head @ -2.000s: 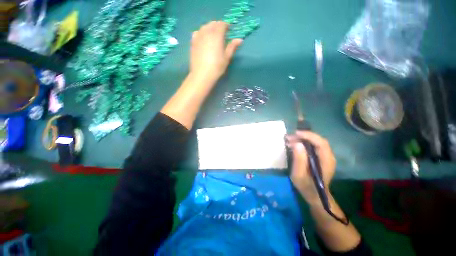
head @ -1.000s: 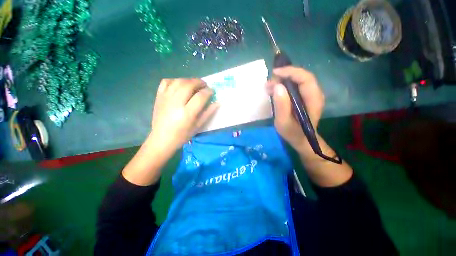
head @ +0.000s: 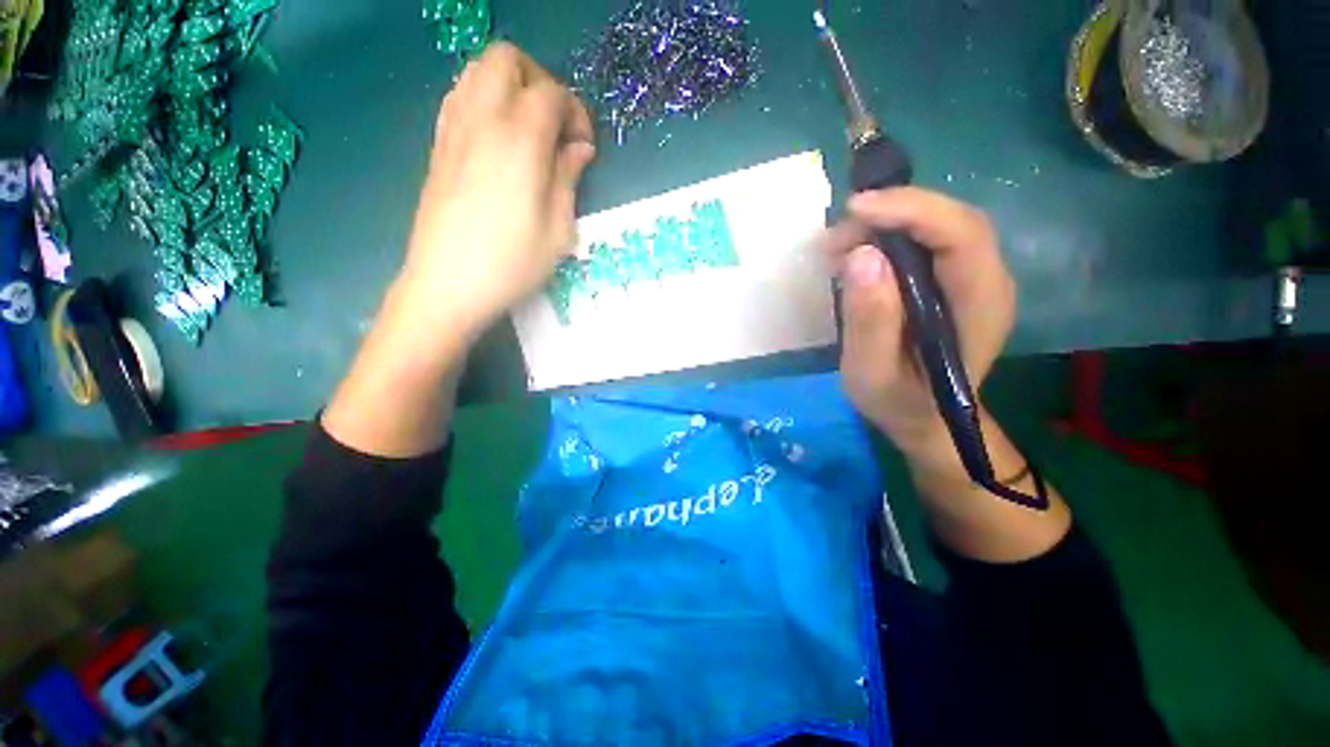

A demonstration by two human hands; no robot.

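A row of small green circuit boards (head: 656,248) lies on the white work pad (head: 700,343). My right hand (head: 926,307) is shut on the black soldering iron (head: 934,329), with its metal tip pointing up and away from me, beyond the pad's right corner. My left hand (head: 503,190) is over the mat just beyond the pad's left end, fingers bent, near the pile of small leaded components (head: 667,66). Its fingertips are partly hidden, and I cannot tell whether they hold anything.
A large heap of green PCB panels (head: 175,161) lies at left, and a small green piece (head: 460,25) beyond my left hand. A round tip cleaner pot (head: 1181,80) stands at right. A tape roll (head: 73,347) is at the left bench edge. The blue apron (head: 700,584) covers my lap.
The green boards now lie in a row on the pad. My left hand has moved from the pad towards the component pile. The iron stays in my right hand.
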